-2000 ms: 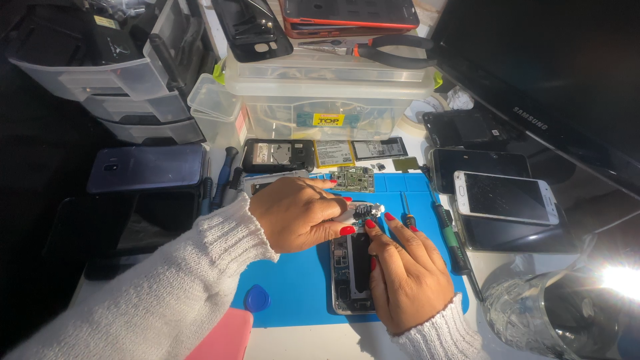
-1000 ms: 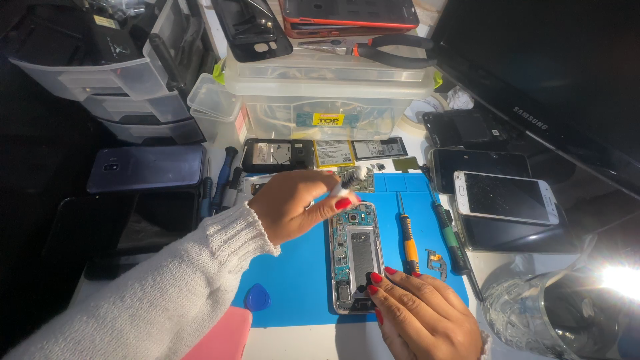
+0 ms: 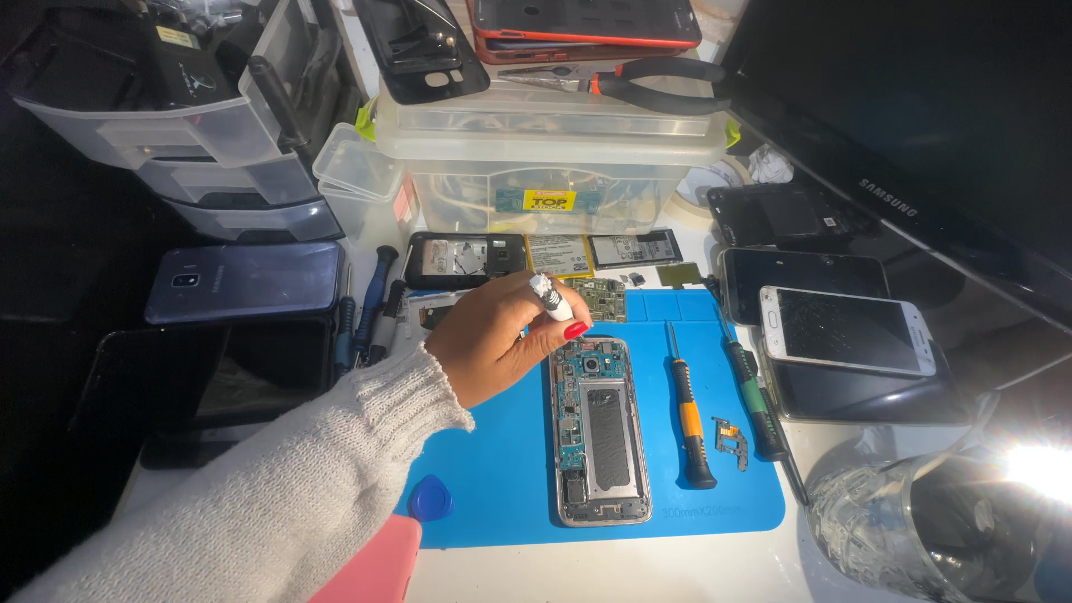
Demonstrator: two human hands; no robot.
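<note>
My left hand (image 3: 511,331) grips a white-and-black pen-like tool (image 3: 550,298) with a frayed white end pointing up. Its lower end is hidden by my fingers, over the top edge of an opened smartphone (image 3: 600,431). The phone lies upright on a blue silicone mat (image 3: 494,469), its circuit board and empty-looking battery bay exposed. Right of it rest an orange-and-black screwdriver (image 3: 691,423), a small bracket part with gold contacts (image 3: 732,442) and a green-and-black screwdriver (image 3: 754,394). A blue opening pick (image 3: 431,498) lies at the left. My right hand is out of view.
Behind the mat are a loose circuit board (image 3: 596,299), phone batteries (image 3: 636,248) and a clear plastic box (image 3: 544,188) with pliers (image 3: 645,84) on top. Phones flank the mat, a white cracked one (image 3: 846,329) at right. A glass (image 3: 888,519) stands front right.
My right hand, earlier at the phone's lower right, has left the view. My left hand still holds the pen-like tool near the phone's top. The orange screwdriver and bracket part now show fully.
</note>
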